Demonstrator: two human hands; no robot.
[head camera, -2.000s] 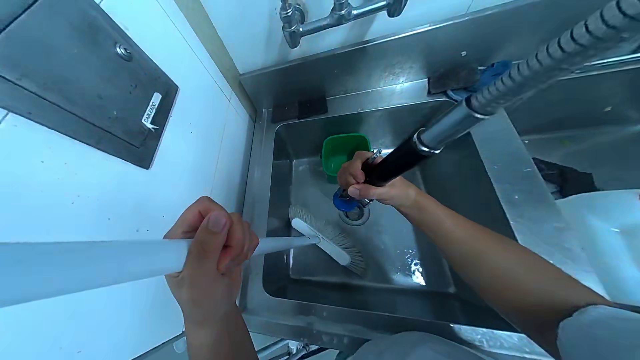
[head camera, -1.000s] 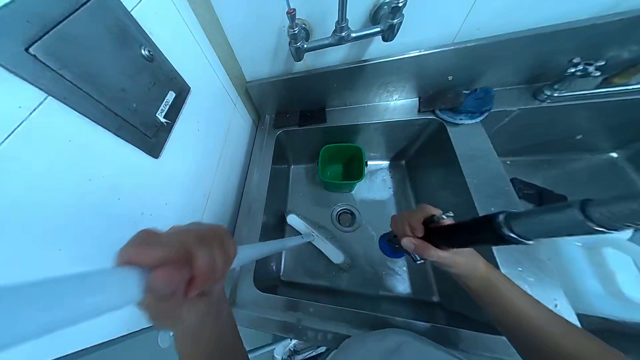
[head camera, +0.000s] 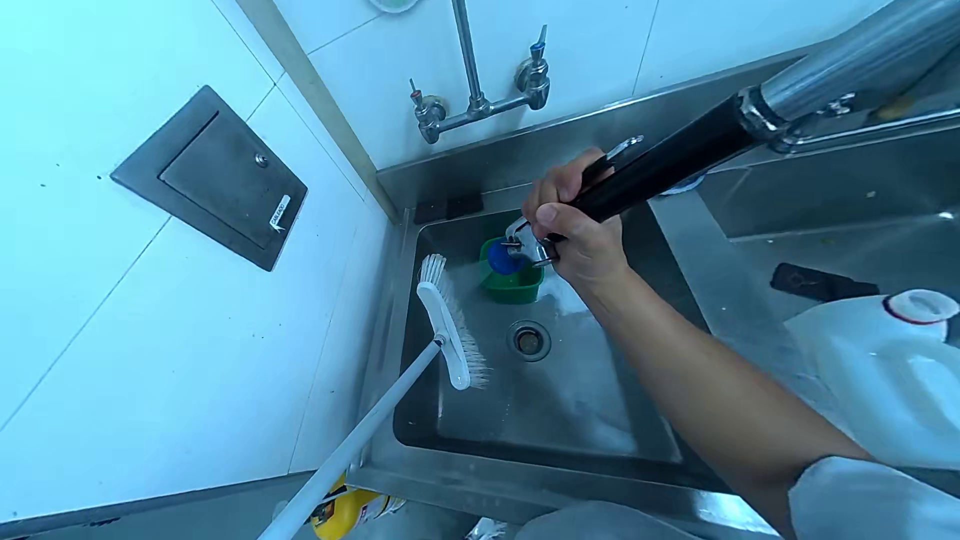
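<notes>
My right hand (head camera: 581, 217) grips the black handle of a pre-rinse sprayer (head camera: 660, 161), its blue nozzle (head camera: 506, 257) above a green plastic container (head camera: 514, 289) in the stainless steel sink (head camera: 540, 420). To the left of the drain (head camera: 529, 340), a white broom head (head camera: 448, 330) with pale bristles sits tilted in the basin. Its long white pole (head camera: 360, 442) slants down over the sink's front edge and out of the picture at the bottom. My left hand is out of view.
A wall faucet (head camera: 480, 111) is mounted behind the sink. At right, a white plastic jug (head camera: 885, 367) stands near the second basin, where a dark object (head camera: 821, 283) lies. A yellow container (head camera: 341, 514) shows below the front edge. A grey metal panel (head camera: 217, 180) is on the left wall.
My left hand, earlier on the broom pole, has left the view. My right hand has moved the sprayer over the green container. The broom head now stands more upright, bristles to the right.
</notes>
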